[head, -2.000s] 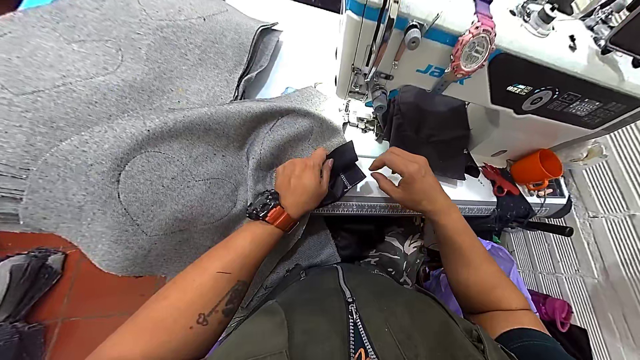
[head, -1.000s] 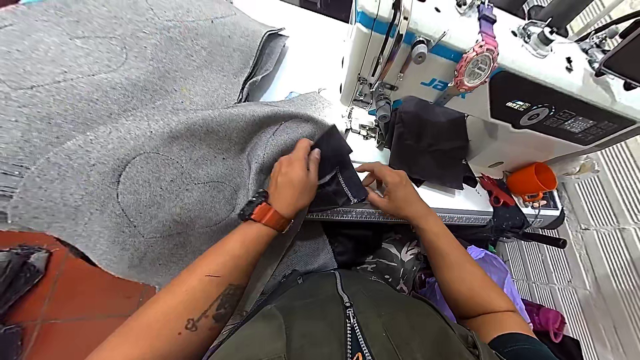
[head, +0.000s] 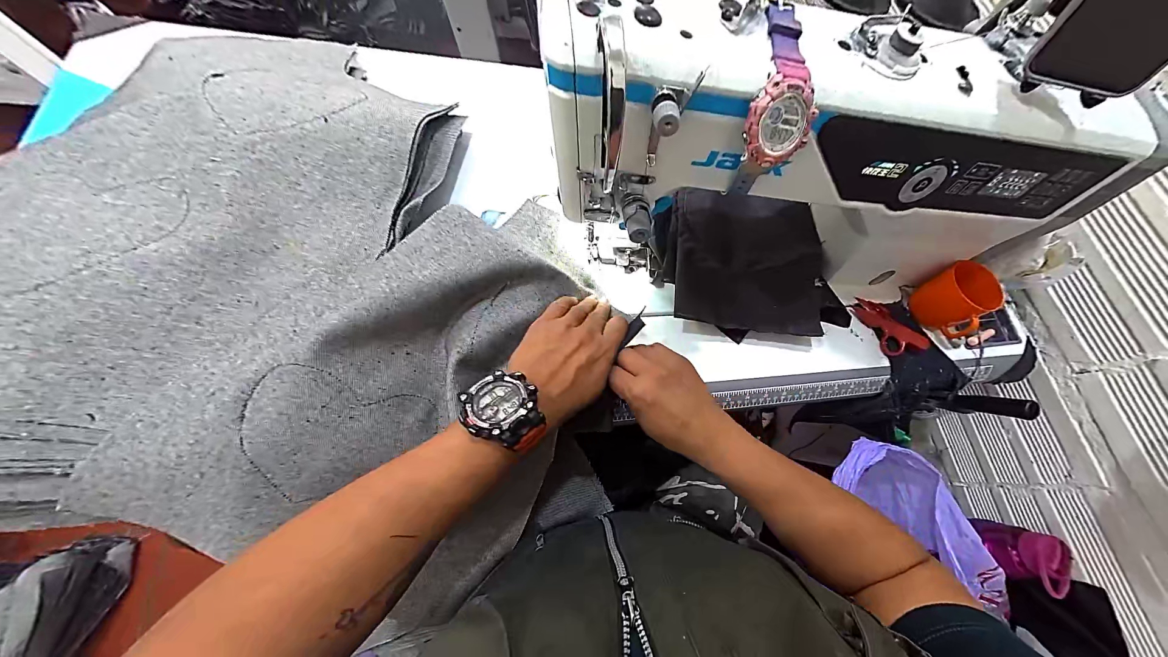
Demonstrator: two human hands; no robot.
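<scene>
My left hand lies over the grey fabric and a small black fabric piece, most of which it hides. With bent fingers, my right hand grips the black piece's edge, close against my left fingertips. Large grey fabric panels with dark stitched outlines spread across the table to the left. Just behind my hands is the presser foot of a white Jack sewing machine. A stack of black fabric pieces rests to the right of the needle area.
Red-handled snips and an orange cup stand at the table's right end. A pink watch hangs on the machine. Along the table's front edge runs a measuring scale. A purple plastic bag is below at right.
My left hand has moved over the black piece and flattened, so less of the piece shows. My right hand has closed in beside my left fingertips.
</scene>
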